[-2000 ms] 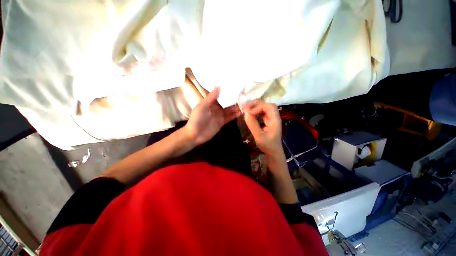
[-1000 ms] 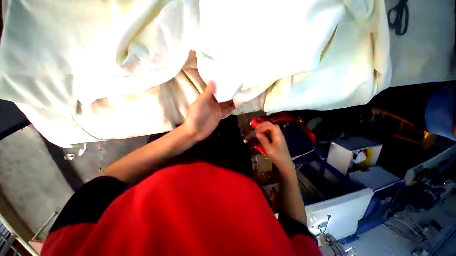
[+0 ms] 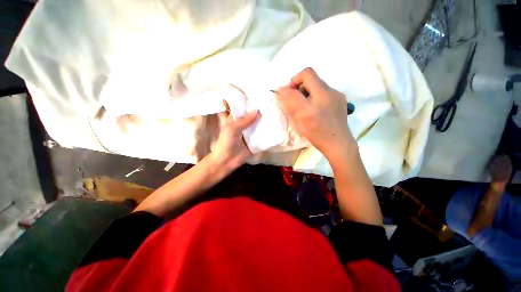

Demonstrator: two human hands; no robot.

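A large cream garment (image 3: 365,63) lies in folds over the table edge in front of me. A small pale pinkish piece (image 3: 264,128) lies on it between my hands; I cannot tell if it is card or cloth. My left hand (image 3: 235,136) holds the garment's edge beside this piece, thumb on top. My right hand (image 3: 320,111) is closed around a thin marking pen (image 3: 350,108). Its dark tip shows left of the fingers, near the cloth, and its dark end shows behind the hand. I cannot tell whether the tip touches.
Black shears (image 3: 455,91) lie on the table (image 3: 480,131) at right, near a white thread cone (image 3: 485,82) and a grey speckled case (image 3: 428,37). Another person's arm (image 3: 488,199) and blue clothing are at lower right. A green surface (image 3: 57,236) is at lower left.
My right hand has moved from below the table edge up onto the garment and now holds a pen. The view has shifted, showing more of the table at right. My left hand stays at the garment's edge.
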